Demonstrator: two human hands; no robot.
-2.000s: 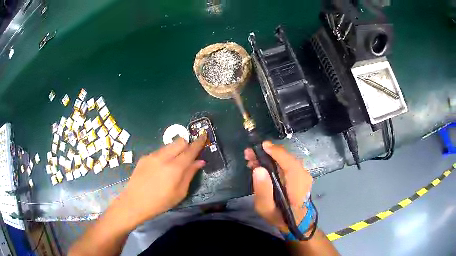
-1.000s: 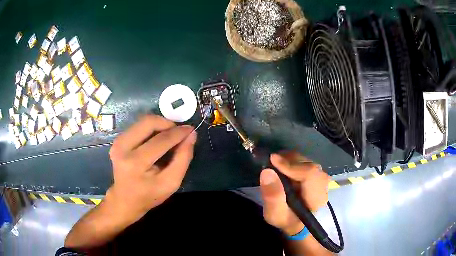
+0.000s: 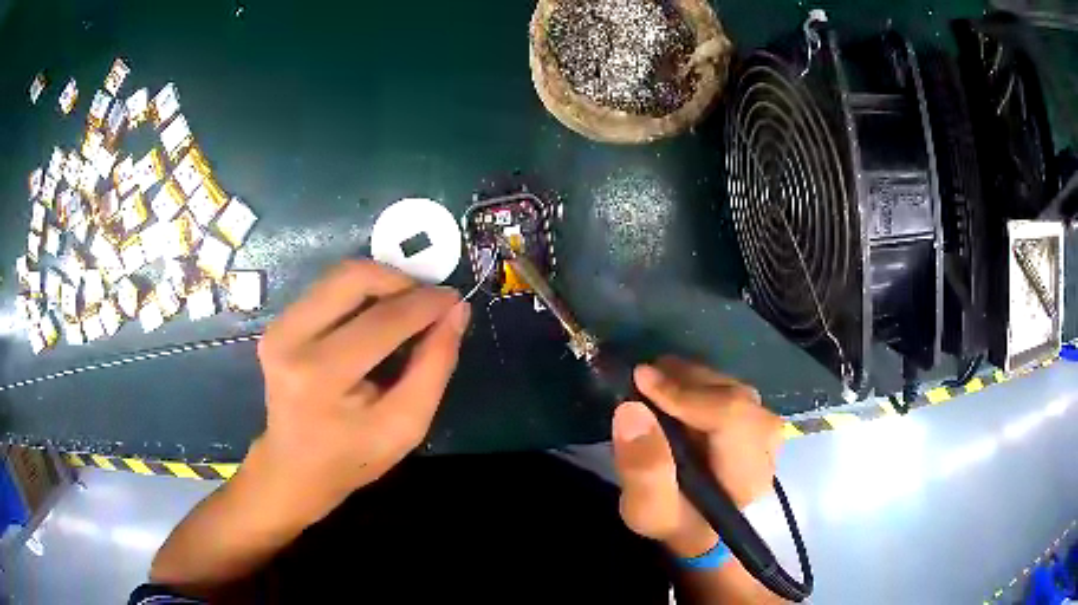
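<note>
The dark watch housing (image 3: 511, 216) lies open on the green mat, with small parts and an orange flex showing. My left hand (image 3: 361, 360) pinches solder wire (image 3: 476, 287) between thumb and fingers; its short end reaches to the housing's left side. My right hand (image 3: 697, 461) holds the black soldering iron (image 3: 692, 473), its metal barrel slanting up-left and its tip over the middle of the housing. Whether the tip touches the board or the wire is too small to tell. A white disc (image 3: 439, 254) with a dark slot lies just left of the housing.
Loose battery cells (image 3: 132, 210) lie at the left. A tan-rimmed bowl of metal shavings (image 3: 567, 110) stands beyond the housing. A black fume fan (image 3: 895, 201) stands at the right, with a pale stand tray (image 3: 1018, 350) beyond it. The solder strand trails left. The mat's near edge curves in front.
The view has moved closer to the bench. My left hand has left the housing and now holds solder wire. The iron has moved from the bowl to the housing and has stayed there since.
</note>
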